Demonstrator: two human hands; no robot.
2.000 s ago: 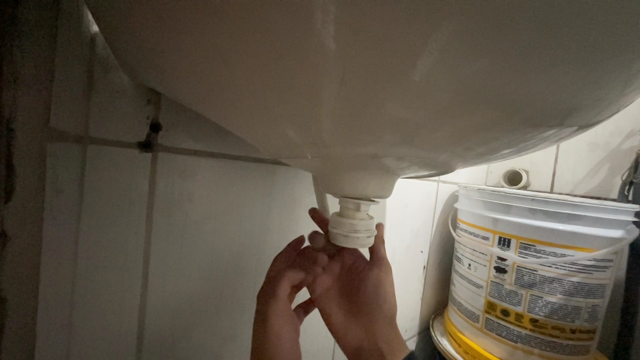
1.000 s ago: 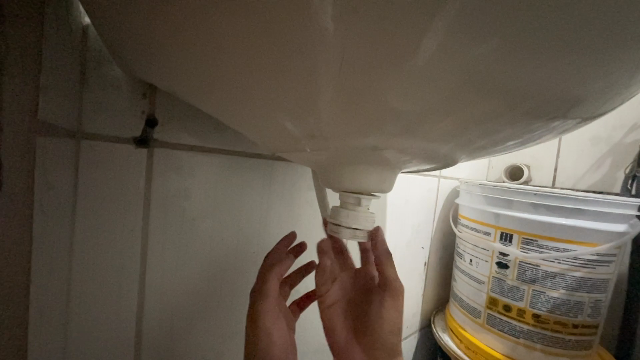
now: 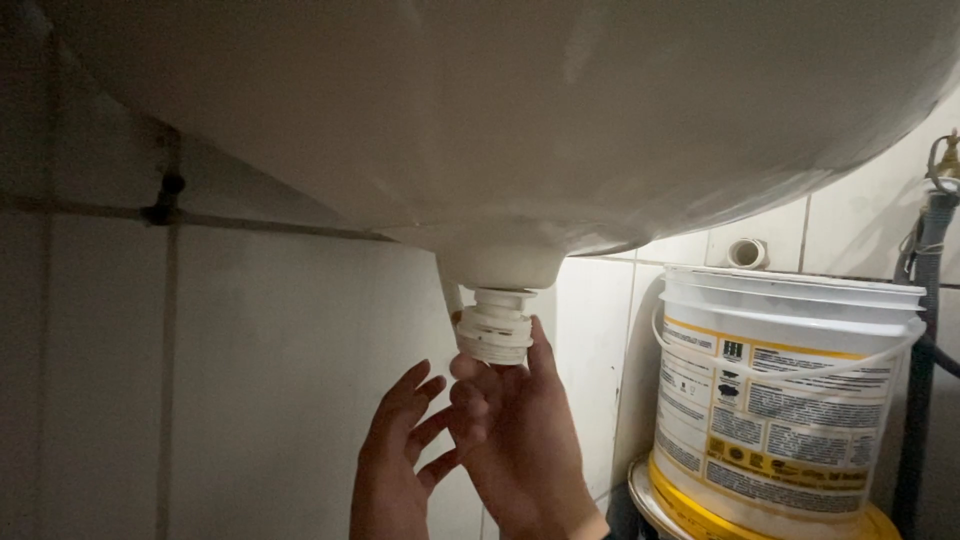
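The underside of a white ceramic washbasin [image 3: 480,142] fills the upper view. From its bottom outlet hangs a white plastic threaded drain fitting [image 3: 495,334], upright, with a ring-shaped nut around it. My right hand [image 3: 525,435] grips the fitting from below and the right, fingertips on both its sides. Beside it at the lower left is my left hand [image 3: 401,450], fingers spread and slightly curled, holding nothing, just below the fitting. Its fingers come close to the right hand; whether they touch is unclear.
A white plastic bucket [image 3: 780,300] with a printed label stands at the right on a yellow lid. Behind it, a pipe stub [image 3: 747,253] protrudes from the tiled wall [image 3: 300,360]. A grey hose [image 3: 930,255] hangs at far right. A dark fitting [image 3: 166,199] sits on the left wall.
One second ago the right hand's fingers were lower on the fitting; they now reach up around its sides. More of the fitting's thread shows below the ring. The left hand stays beside it, its fingers apart.
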